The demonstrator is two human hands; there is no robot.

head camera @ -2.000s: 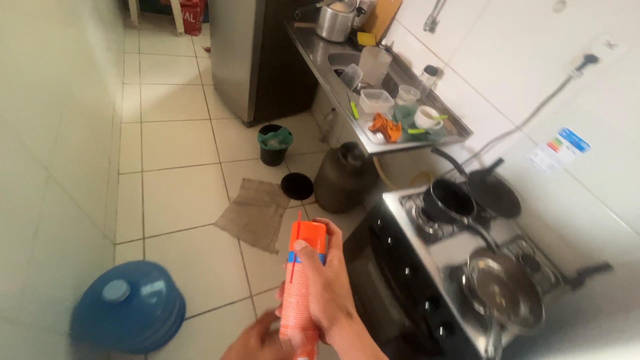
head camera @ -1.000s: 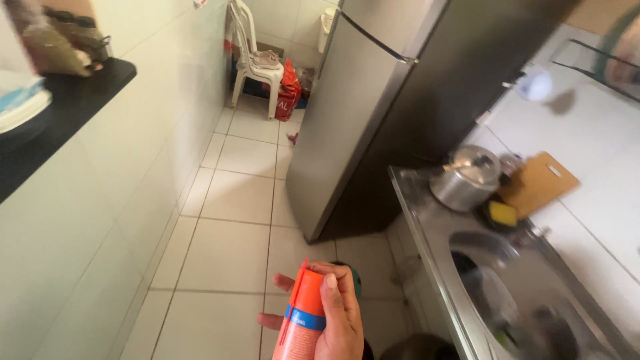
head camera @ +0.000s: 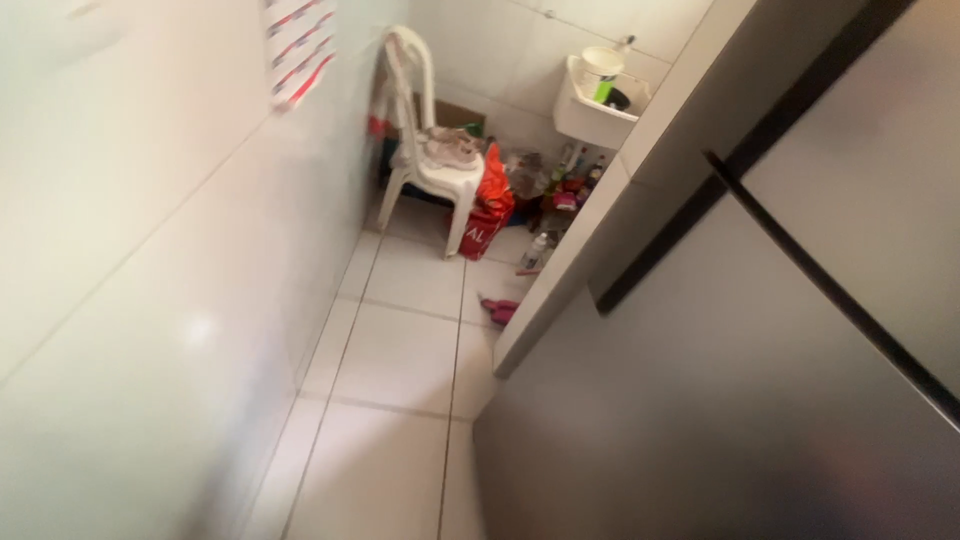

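Observation:
Neither my left hand nor my right hand shows in the head view now, so what they hold is hidden. The grey refrigerator [head camera: 675, 390] fills the right side, close by, with its dark handle strip running diagonally. Farther off, a white plastic chair [head camera: 442, 176] stands by the left wall, with a crumpled light cloth [head camera: 452, 147] on its seat. A red bag [head camera: 484, 229] leans beside the chair's front leg. A white laundry sink [head camera: 589, 116] on the back wall holds a white bucket [head camera: 601, 61].
A tiled wall [head camera: 150, 300] borders the passage on the left. White floor tiles [head camera: 397, 360] run between it and the refrigerator. Past a white wall edge [head camera: 555, 300] are a clear plastic bottle [head camera: 535, 251], a magenta item [head camera: 500, 310] on the floor and several bottles under the sink.
The view has moved forward along the passage, past the counter and kitchen sink. My hands and the orange-red container seen in both earlier frames are out of view.

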